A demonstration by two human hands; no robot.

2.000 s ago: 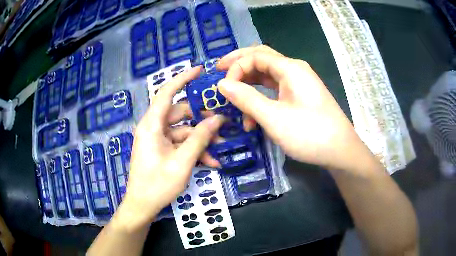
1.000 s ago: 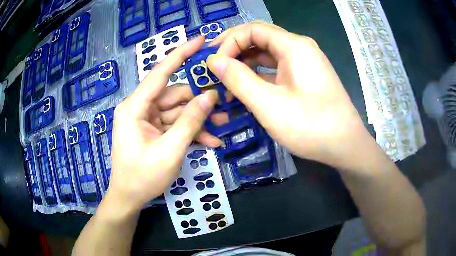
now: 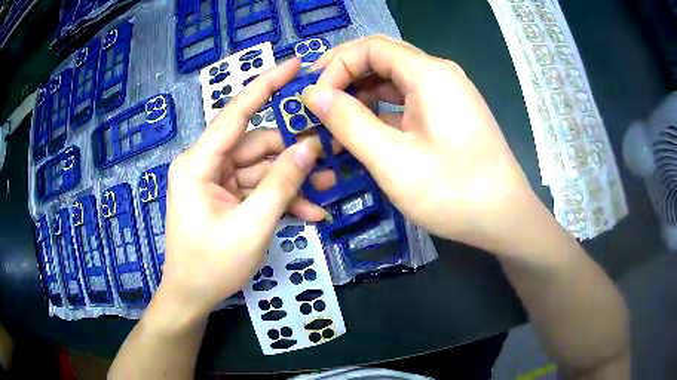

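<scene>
My left hand (image 3: 230, 193) holds a blue phone case (image 3: 330, 178) by its side, thumb on its front face. My right hand (image 3: 416, 141) is at the case's top corner, thumb and forefinger on a gold camera ring sticker (image 3: 295, 117) that lies around the round camera holes. The right fingertips hide part of the sticker. A white sticker sheet (image 3: 294, 297) with dark round and diamond-like shapes runs under the left hand, its lower end over the front edge of the cases.
Rows of blue cases (image 3: 133, 130) lie on a clear, wrinkled plastic sheet (image 3: 167, 63). Pale spare sticker sheets (image 3: 568, 126) lie at the right on the dark green bench (image 3: 438, 312). A white fan (image 3: 663, 167) is at the right edge.
The view has shifted, so cases and hands appear higher and further left than two seconds ago. The right thumb has moved over the sticker's right part. Both hands have stayed on the case.
</scene>
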